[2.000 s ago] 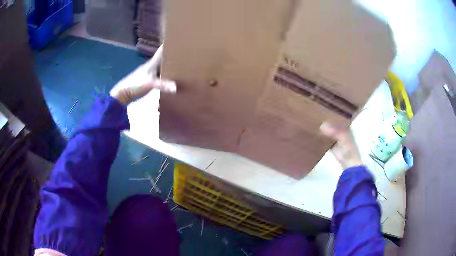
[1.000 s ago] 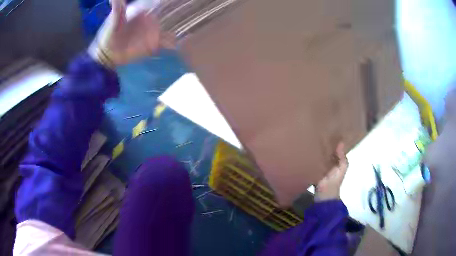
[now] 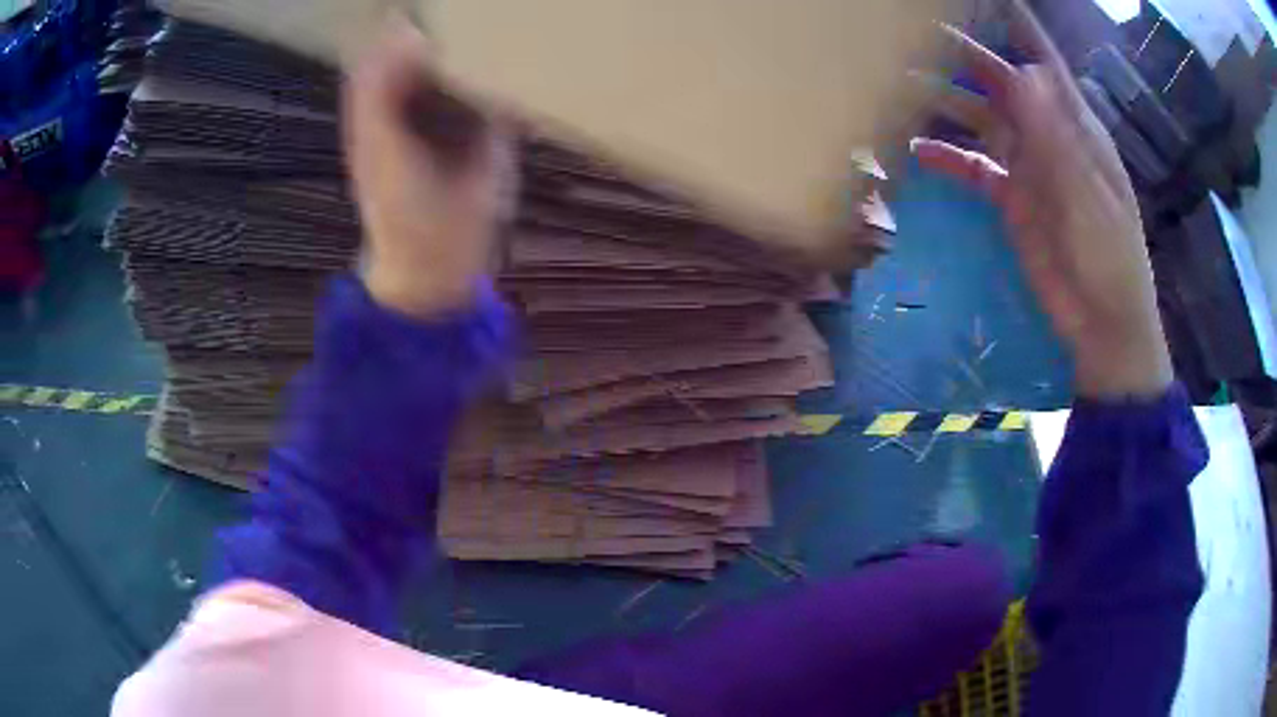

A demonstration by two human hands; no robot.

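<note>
A flat brown carton (image 3: pixel 672 98) is at the top centre, blurred, above a tall stack of flat cartons (image 3: pixel 658 336). My left hand (image 3: pixel 427 168) is at the carton's near left edge, blurred; its fingertips are hard to make out, and its grip cannot be told. My right hand (image 3: pixel 1057 182) is at the upper right, beside the carton's right end, with fingers spread and nothing in it.
The pale table edge (image 3: pixel 1232 560) is at the right, with a yellow crate (image 3: pixel 994 672) low beside it. Dark stacked pieces (image 3: pixel 1162 126) stand at the upper right. A blue object (image 3: pixel 56 84) is at the upper left. Yellow-black tape (image 3: pixel 896 422) crosses the green floor.
The view has swung left from the table to the carton stack. The carton has moved over the stack. My right hand has come off the carton.
</note>
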